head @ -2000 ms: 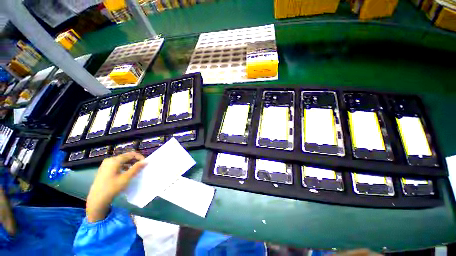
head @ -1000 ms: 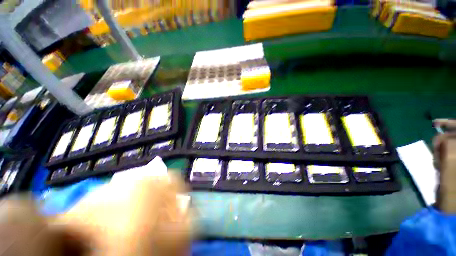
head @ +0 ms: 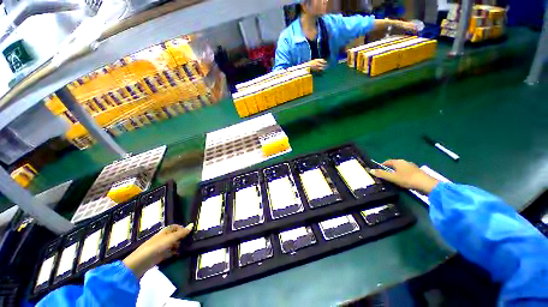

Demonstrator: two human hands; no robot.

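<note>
The upper black foam phone tray (head: pixel 300 222) holds five opened phones with white batteries. A lower foam tray (head: pixel 258 270) sticks out under its front side and shows only phone ends. My left hand (head: pixel 159 246) has its fingers on the upper tray's left end. My right hand (head: pixel 405 175) is at the tray's right end, with thin silver tweezers (head: pixel 383 166) between the fingers; whether it also touches the tray is unclear. White liner sheets (head: pixel 157 289) lie below my left hand, partly covered by its sleeve.
Another foam phone tray (head: pixel 129 241) lies left. Two pocketed cell trays (head: pixel 225 148) (head: pixel 108 174) lie beyond, with yellow blocks. A white sheet (head: pixel 428 178) lies under my right wrist, a marker pen (head: pixel 446 150) beyond it. A person in blue (head: pixel 300 42) is across the bench near yellow stacks (head: pixel 273 96).
The view has tilted up and turned. My left hand has let go of the white sheets and moved to the tray's left end. My right hand has come in to its right end.
</note>
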